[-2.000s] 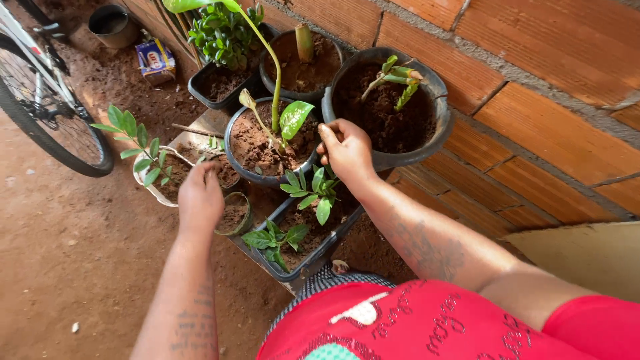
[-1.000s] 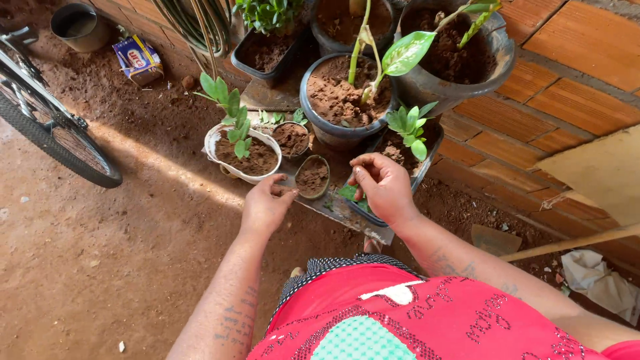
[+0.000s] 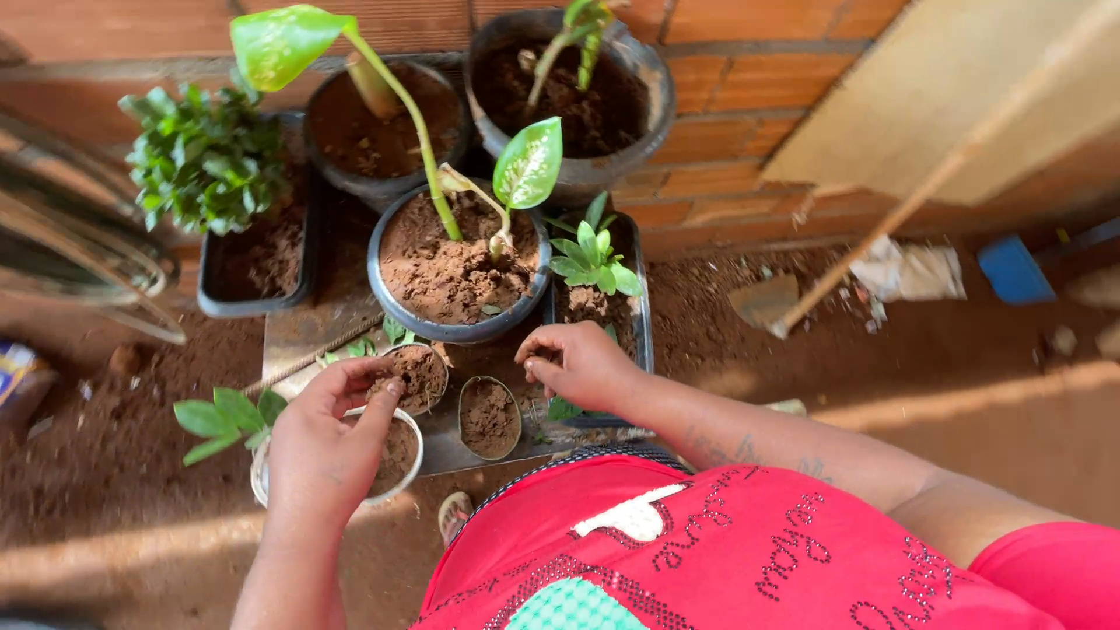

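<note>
My left hand (image 3: 337,433) is over the white-rimmed pot (image 3: 411,459), its thumb and fingers apart at the edge of a small round pot of soil (image 3: 420,376); whether it pinches any soil cannot be told. My right hand (image 3: 582,367) hovers with curled fingers between a small oval pot of soil (image 3: 490,418) and the dark rectangular planter (image 3: 643,306), which holds a leafy seedling (image 3: 595,258). What lies within its fingers is unclear. Behind both hands stands a round pot (image 3: 459,262) with a tall variegated plant. A green-leaved sprig (image 3: 229,420) leans out left of my left hand.
Two larger pots, one dark (image 3: 385,122) and one grey (image 3: 573,96), stand against the brick wall (image 3: 735,79). A bushy plant (image 3: 206,157) grows in a rectangular planter at left. Coiled hose or cable (image 3: 87,254) is at far left. A wooden pole (image 3: 936,184) slants at right.
The view has swung toward the wall and right. My left hand has moved from the front of the white-rimmed pot to over it. My right hand has lifted away from the planter's front plant.
</note>
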